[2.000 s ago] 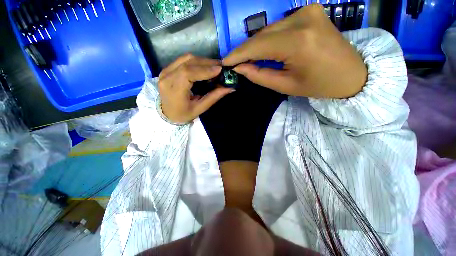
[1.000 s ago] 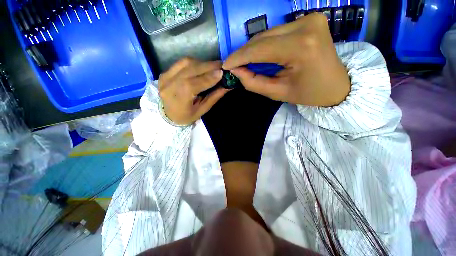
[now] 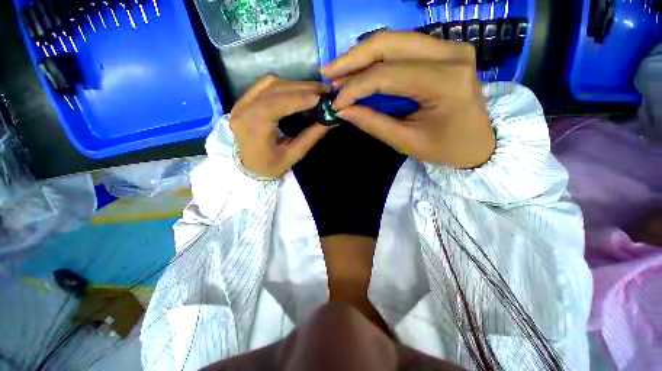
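My left hand holds a small black housing between thumb and fingers, above my lap. Its open end faces up and to the right and shows a bit of green circuit board. Most of the housing is hidden by my fingers. My right hand has its thumb and fingertips together at the open end, touching its rim. I cannot tell whether the right fingertips pinch a part or only press on the end.
A blue tray at the left holds black housings with silver rods. A clear box holds green boards. Another blue tray ahead holds black housings, and a third stands at the right. Pink striped cloth lies at the right edge.
My right hand's wrist and sleeve have moved down and inward, and its fingers have curled differently at the housing. The housing's open end has turned slightly. My left hand is nearly unmoved.
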